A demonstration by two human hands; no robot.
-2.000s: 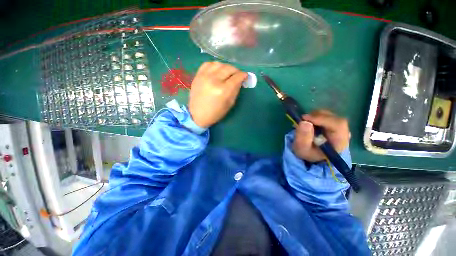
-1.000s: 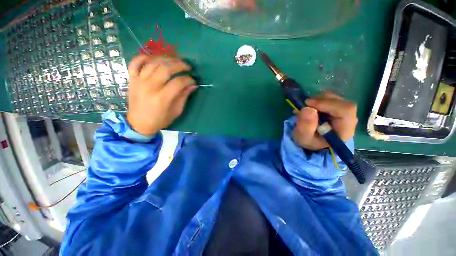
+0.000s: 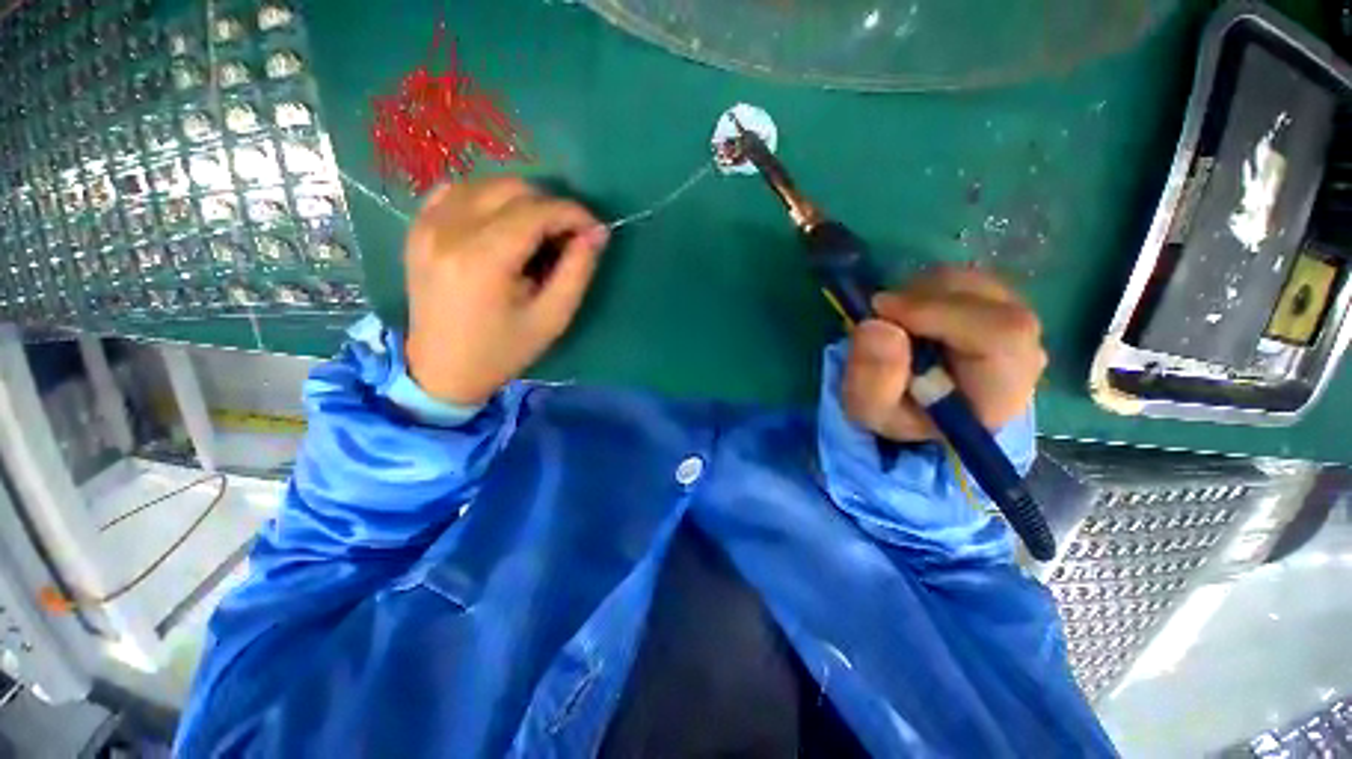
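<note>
My left hand (image 3: 497, 282) pinches a thin silvery solder wire (image 3: 663, 205) between thumb and forefinger. The wire's free end reaches the small white disc (image 3: 756, 122) on the green mat. My right hand (image 3: 949, 356) holds the dark blue soldering iron (image 3: 979, 442) like a pen. Its dark tip is over the disc, at a tiny dark and silver piece (image 3: 728, 148) there. Whether tip and wire touch is too small to tell.
Red lead wires (image 3: 438, 126) lie in a loose pile beyond my left hand. A clear blister tray (image 3: 178, 178) is at the left. A clear hood rim (image 3: 890, 74) is at the top. A metal-edged tray (image 3: 1122, 326) is at the right, with a silvery pocketed tray (image 3: 1142, 571) below it.
My left hand left the disc, and its wire now extends to the disc. The iron's tip has moved left from beside the disc to over it. The view has shifted.
</note>
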